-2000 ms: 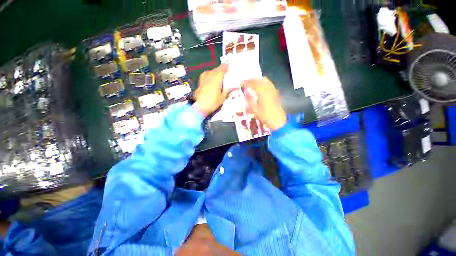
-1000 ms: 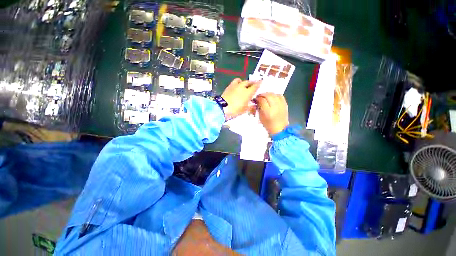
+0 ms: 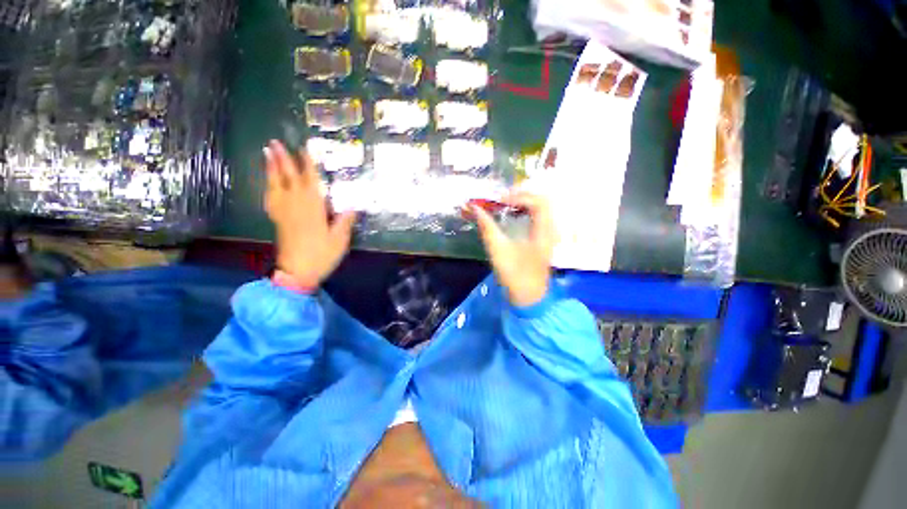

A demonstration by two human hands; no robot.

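The clear tray (image 3: 351, 204) of circuit boards lies on the green bench. Silver metal covers show on its boards (image 3: 401, 115), several glaring white. My left hand (image 3: 306, 214) is at the tray's lower left edge, fingers apart, holding nothing. My right hand (image 3: 517, 239) is at the tray's lower right, with a copper sticker (image 3: 495, 206) between thumb and fingertips. The white backing sheet (image 3: 594, 149) lies right of the tray, its lower left partly behind my right hand. It has copper patches near its top and one at its left edge.
Glossy stacked trays (image 3: 109, 129) stand at the left. A white sheet pack (image 3: 636, 25) lies at the far side, with amber film in clear plastic (image 3: 729, 129) to its right. A grey fan (image 3: 892, 278) is at the right edge. Another person's blue sleeve (image 3: 109, 348) is at the lower left.
My hands have moved apart from the backing sheet. My left hand has gone left to the tray's lower left edge. My right hand has the copper sticker by the tray's lower right. The view has shifted.
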